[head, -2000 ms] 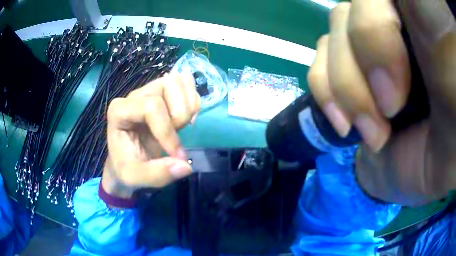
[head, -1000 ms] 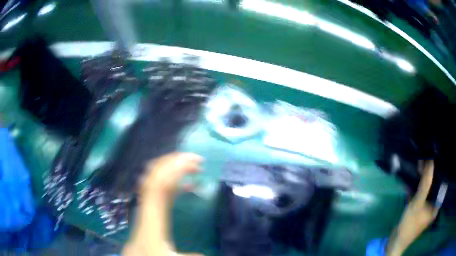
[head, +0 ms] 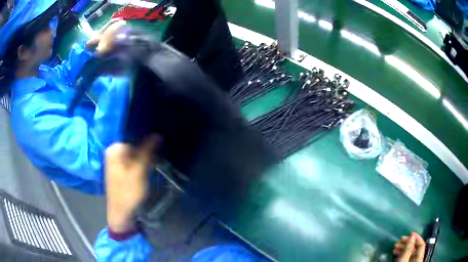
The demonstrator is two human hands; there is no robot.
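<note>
A large black plastic housing, blurred, is off the bench in front of the neighbour at the left. My left hand, with a dark red cuff, grips its near left edge; the fingertips are blurred against the black. My right hand is at the bottom right, small and cut off by the picture's edge, with its fingers bent. A thin dark rod stands right beside its fingers; whether the hand holds it is unclear.
Two fanned black cable bundles lie beyond the housing. A round clear bag of dark parts and a flat silvery bag lie on the green bench. A neighbour in blue sits left, near red wires. A post rises behind.
The view has swung left. The housing has left its place in front of me and moved left with my left hand on it. My right hand sits lower in view, away from the black object at right.
</note>
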